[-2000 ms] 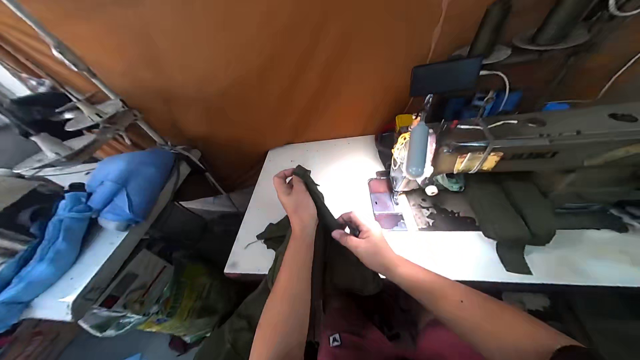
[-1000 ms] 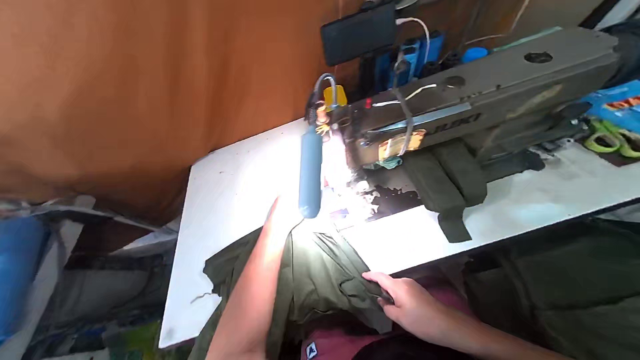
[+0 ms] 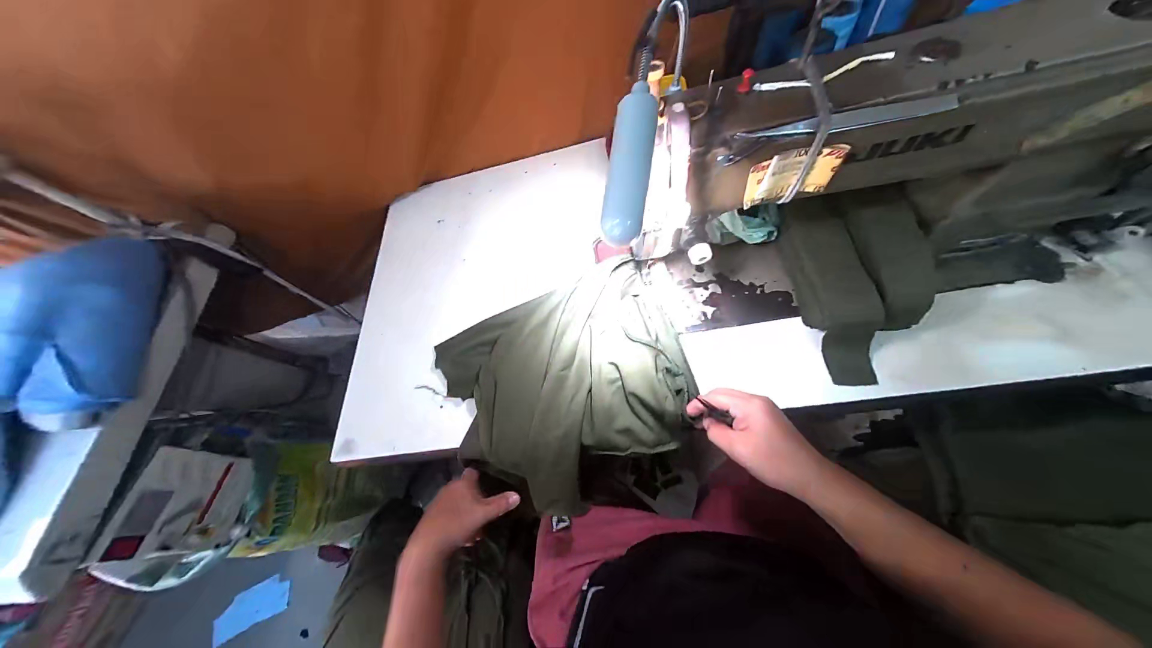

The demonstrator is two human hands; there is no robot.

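Note:
An olive-green fabric garment piece (image 3: 558, 378) drapes over the front edge of the white sewing table, its top end under the lit needle area of a Juki sewing machine (image 3: 864, 135). My left hand (image 3: 461, 515) is below the table edge at the garment's lower left, thumb apart from the fingers; whether it grips cloth there is unclear. At the garment's right edge, my right hand (image 3: 751, 436) holds a small dark tool, perhaps thread snips (image 3: 715, 412). A blue-grey cylindrical lamp (image 3: 630, 166) hangs beside the needle area.
Folded olive fabric strips (image 3: 855, 270) lie under the machine arm. Tweezers (image 3: 837, 121) rest on the machine. Blue fabric (image 3: 85, 324) sits on a side table (image 3: 171, 360) at left. Plastic bags (image 3: 297, 495) stand below. More dark green cloth (image 3: 1062, 504) is at lower right.
My left hand has moved from near the needle area down to below the table edge. The olive cloth, held up in both hands earlier, now lies at the machine. The view has shifted.

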